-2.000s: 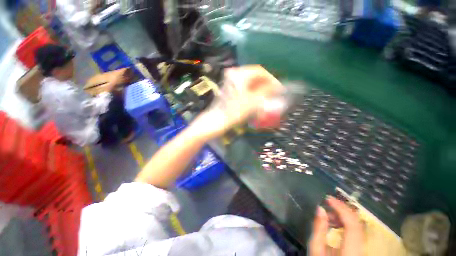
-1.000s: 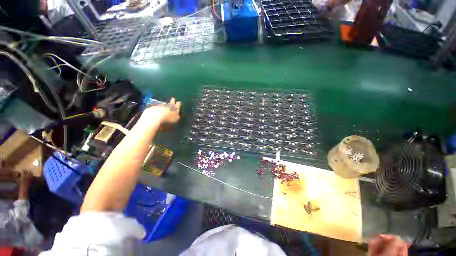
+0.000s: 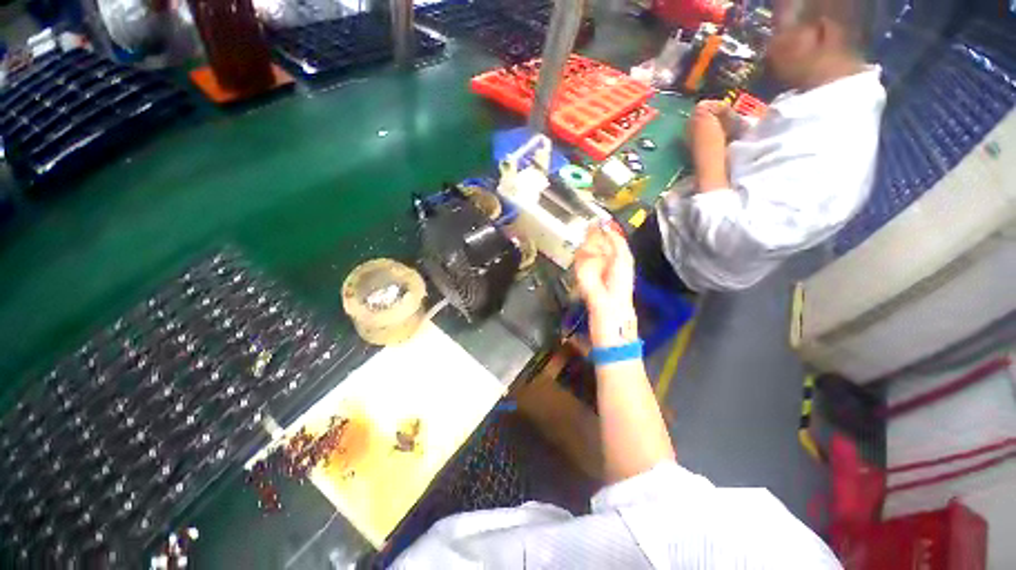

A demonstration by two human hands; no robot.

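My right hand, with a blue band at the wrist, is at the near end of a white boxy device right of the black fan. Its fingers are curled; whether they hold anything cannot be told. My left hand is out of the picture. The pale yellow work board lies at the bench's near edge, with a brown stain and a dark bit on it. Dark red parts are piled over its left edge. White-faced parts lie at the bottom left.
The board array covers the left of the green bench. A tan round container with silvery bits stands behind the work board. Red trays and a metal post are farther back. A seated person works at the right.
The view has swung right. My left arm, earlier reaching left, has left the picture. My right hand, earlier at the work board and then its near right corner, is now at the white device.
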